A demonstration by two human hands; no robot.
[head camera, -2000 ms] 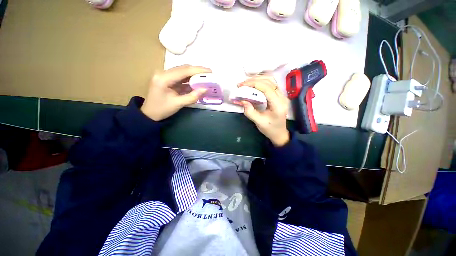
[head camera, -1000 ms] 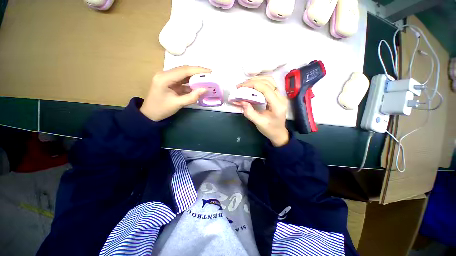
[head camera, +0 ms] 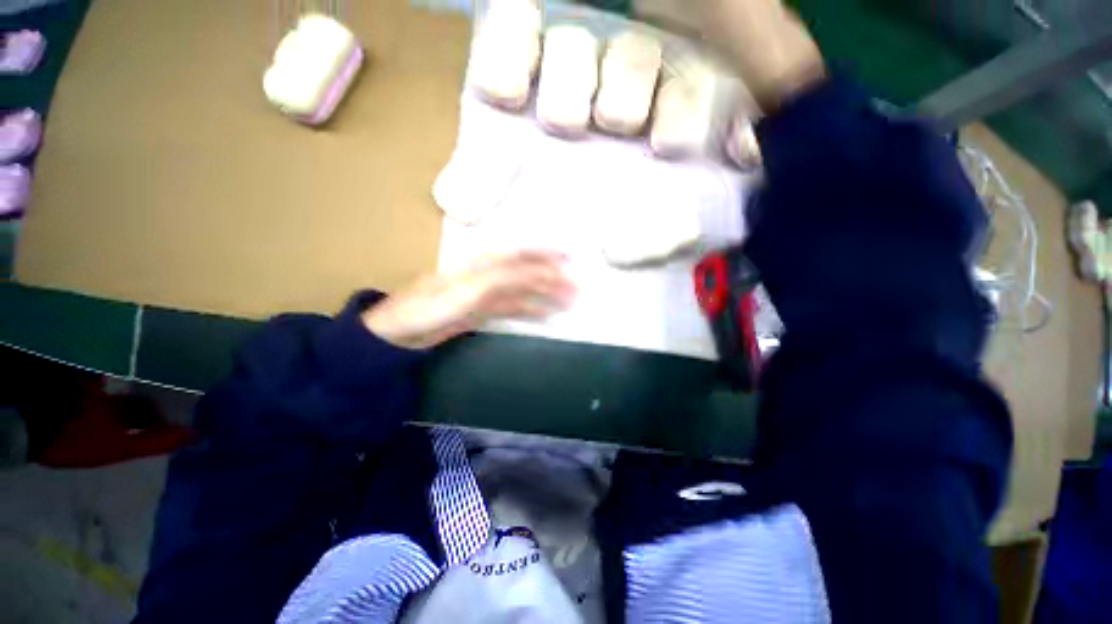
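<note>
My left hand [head camera: 494, 296] is over the front of the white mat [head camera: 573, 195], blurred, fingers extended, with nothing visible in it. My right hand [head camera: 746, 34] reaches to the top of the picture, blurred and cut off by the edge; whether it holds anything is hidden. Several cream hand warmers [head camera: 567, 83] stand in a row at the back of the mat, the right end partly behind my right hand and arm. Pale pieces lie at the mat's left edge [head camera: 476, 185] and near its middle [head camera: 655, 240]. The red and black infrared thermometer [head camera: 728, 315] is partly covered by my right sleeve.
One cream and pink hand warmer [head camera: 313, 71] sits on the cardboard sheet [head camera: 232, 207] at left. Pink pieces [head camera: 17, 137] are at far left. White cables [head camera: 1024, 232] are at right, beyond my right arm. A grey metal bar [head camera: 1037, 67] crosses the upper right.
The two pink and white units have left the front of the mat. My left hand has flattened; my right hand has moved far up and away. The view has shifted, showing more of the left side.
</note>
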